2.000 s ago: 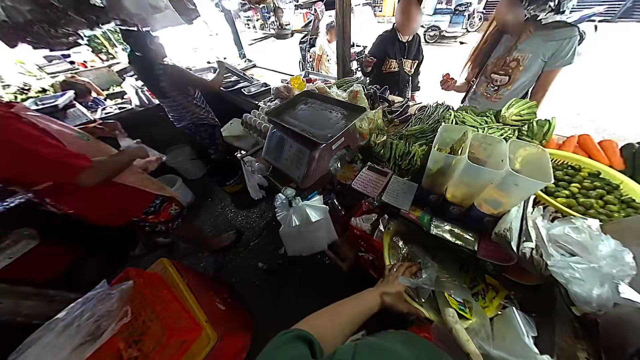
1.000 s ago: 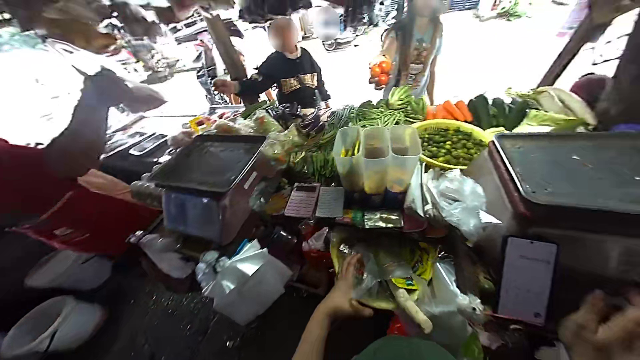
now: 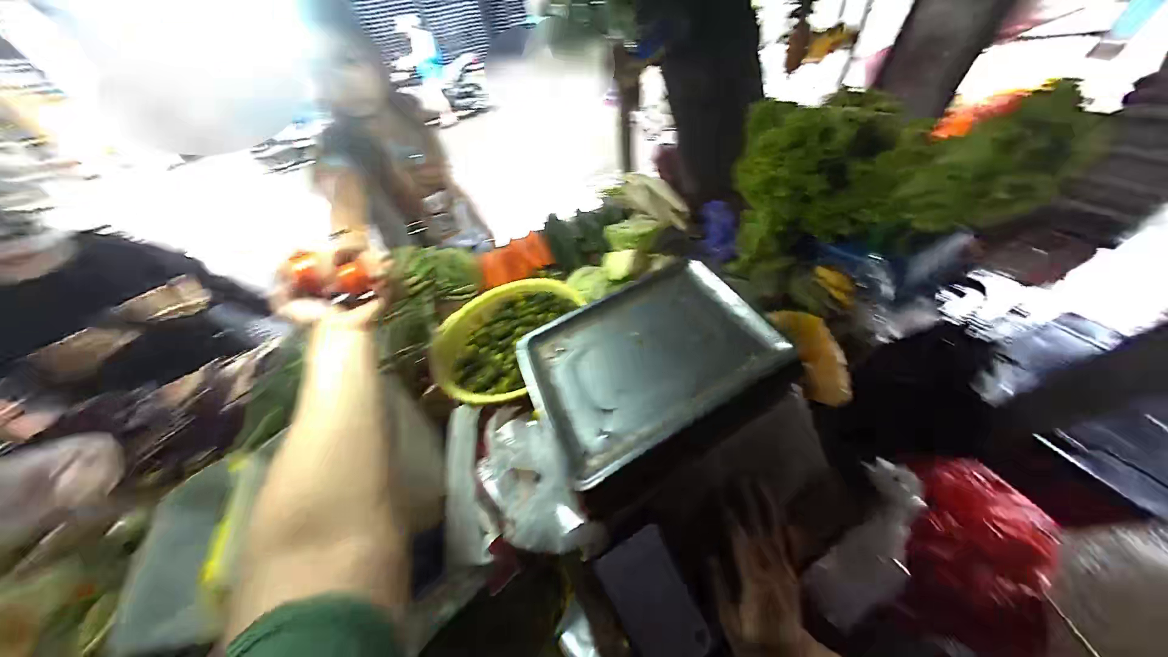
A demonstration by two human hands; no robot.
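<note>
My left hand [image 3: 333,297] is stretched out over the vegetables at the left, at the tomatoes [image 3: 351,276], close to another person's hand [image 3: 349,239]. Blur hides which of the two hands bears the tomatoes' weight. My right hand [image 3: 759,570] rests with spread fingers against the dark front of the weighing scale, below its metal tray [image 3: 652,356], and holds nothing that shows. A smartphone [image 3: 652,593] lies just left of my right hand. A yellow basket of small green fruits [image 3: 438,356] stands left of the scale tray.
Carrots [image 3: 516,260] and leafy greens [image 3: 821,164] lie behind the scale. Clear plastic bags [image 3: 529,484] are beside its left edge. A red plastic bag [image 3: 981,547] sits at the right. A person [image 3: 365,137] stands across the stall, near a dark post [image 3: 707,100].
My left hand has left the basin and reached out to the tomatoes, which the other person held up before. My right hand is now at the scale. The view has swung right.
</note>
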